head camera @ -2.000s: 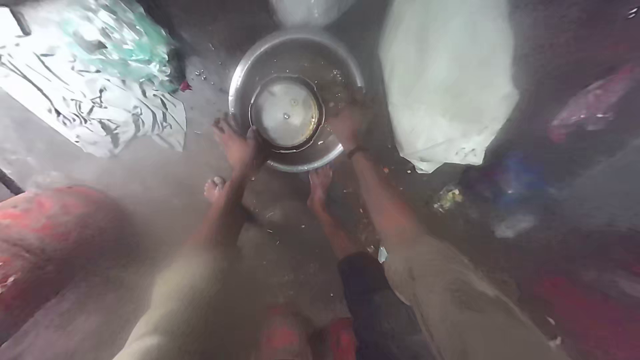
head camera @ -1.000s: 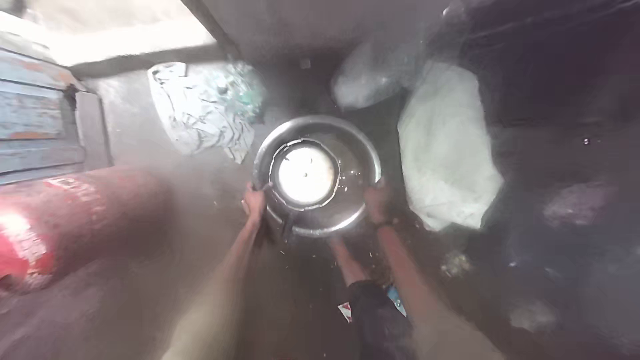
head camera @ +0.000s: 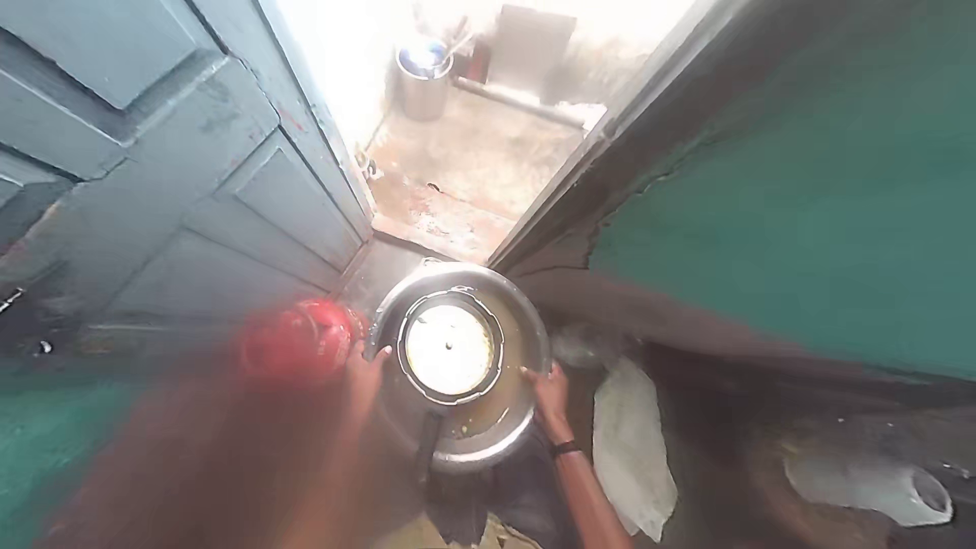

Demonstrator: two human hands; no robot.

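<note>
A wide metal basin (head camera: 496,450) is between my hands, with murky liquid at its bottom. Inside it lies a round pan or cooker lid (head camera: 450,349), its middle bright with glare, and a dark handle (head camera: 429,448) points toward me across the basin's near rim. My left hand (head camera: 368,374) grips the left rim, thumb on the inner side. On the right rim my right hand (head camera: 550,393) is closed the same way, a dark band around its wrist. The basin's underside is hidden.
A grey-blue panelled door (head camera: 229,198) stands at the left, a red gas cylinder (head camera: 305,339) near it. Ahead a bright doorway opens on a concrete floor (head camera: 465,160) with a bucket (head camera: 424,84). At right are a green wall (head camera: 801,206), a whitish sack (head camera: 631,450) and a whitish container (head camera: 869,484).
Two seconds ago my hands were at the basin on the floor, the left one spread; now both grip its rim. The view has swung up to the doorway.
</note>
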